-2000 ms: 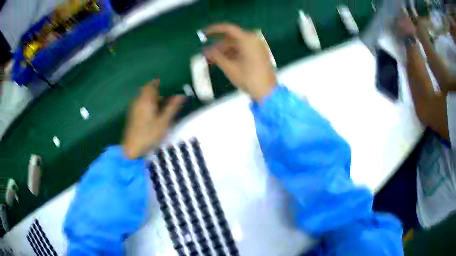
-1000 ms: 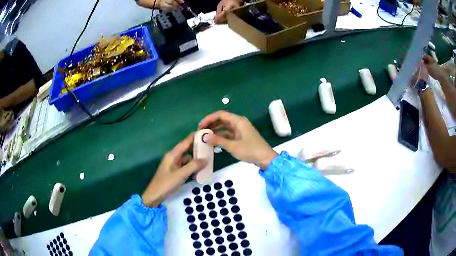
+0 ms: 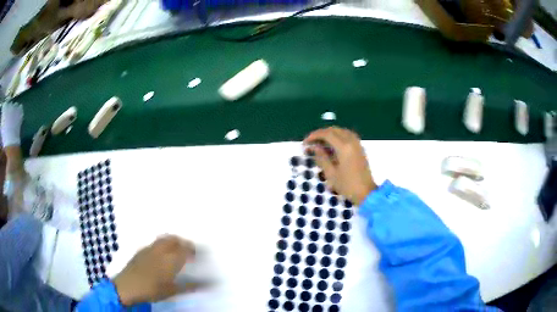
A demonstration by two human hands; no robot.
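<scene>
A sticker sheet with rows of round black adhesive pads [image 3: 314, 236] lies on the white bench before me. My right hand [image 3: 342, 161] is at the top of the sheet, fingertips bent down over the uppermost dots; whether a pad is between them is hidden. My left hand [image 3: 160, 269] is motion-blurred above the bench, left of the sheet, thumb and fingers apart, with no held thing visible. A cream housing [image 3: 245, 80] lies slanted on the green belt [image 3: 293, 49]; no dark spot is visible on it.
More housings lie on the belt at right [image 3: 414, 110] and left [image 3: 105, 117], among white flecks. A spare sticker sheet [image 3: 98, 216] lies at left. Slim pale parts [image 3: 464, 180] lie on the bench at right. Another person's gloved hand [image 3: 11, 125] is at the left edge.
The housing has left my hands, and one now lies slanted on the belt. My right hand has moved to the sheet's top, my left down and left. The view has turned.
</scene>
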